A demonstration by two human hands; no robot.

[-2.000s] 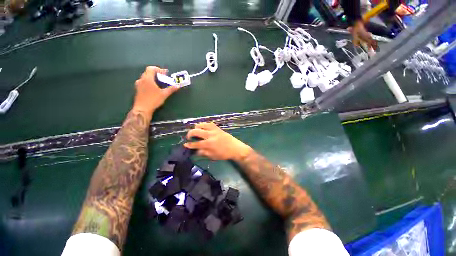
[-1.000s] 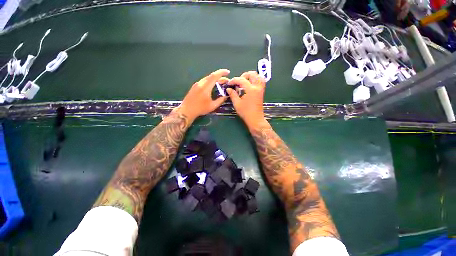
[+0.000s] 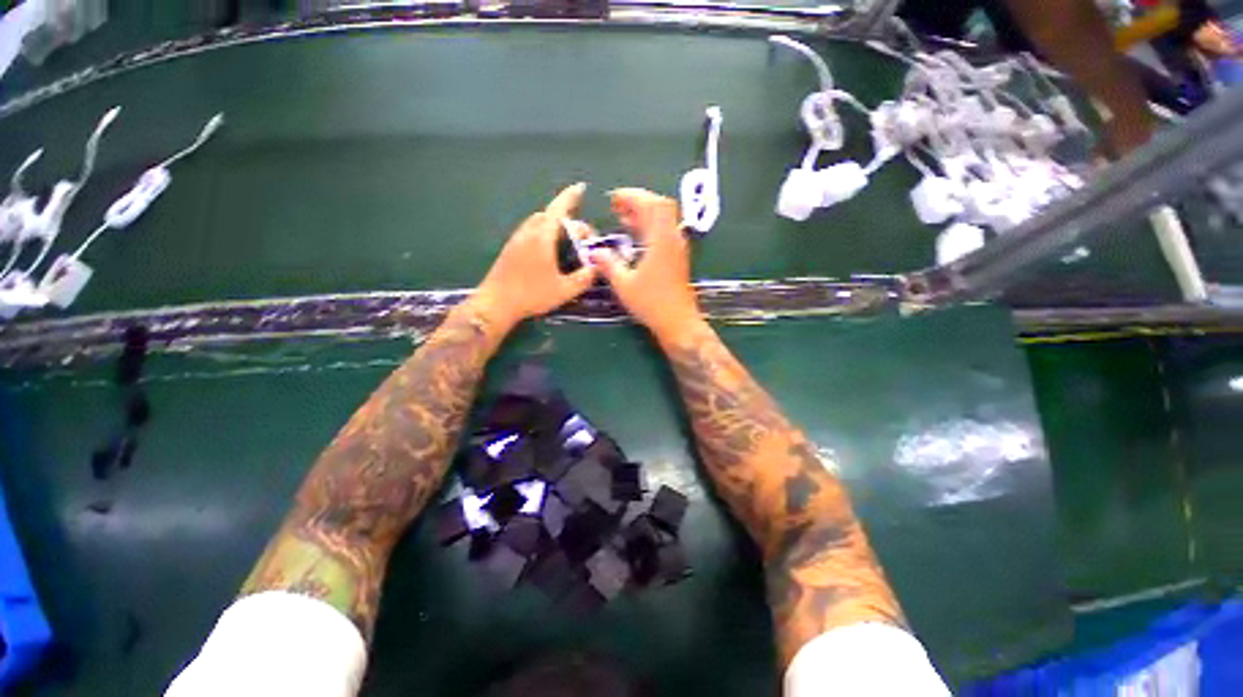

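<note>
My left hand (image 3: 534, 264) and my right hand (image 3: 654, 262) meet above the dark metal rail and hold an open power adapter (image 3: 609, 249) between their fingertips. A black piece shows at my left fingers, against the adapter; its exact fit is hidden. The adapter's white coiled cord (image 3: 701, 198) lies on the green belt beyond my right hand. A loose pile of black pieces (image 3: 579, 498), a few with shiny pale faces, lies on the green bench between my forearms.
A heap of white corded adapters (image 3: 975, 136) lies on the belt at upper right; several more (image 3: 66, 281) lie at far left. A slanting metal bar (image 3: 1077, 170) crosses the right side. Blue bins (image 3: 21, 586) show at both lower edges. Another person's arm (image 3: 1084, 55) is at top right.
My right hand has left the black pile and joined my left at the adapter. My left hand has drawn the adapter back from the belt toward the rail.
</note>
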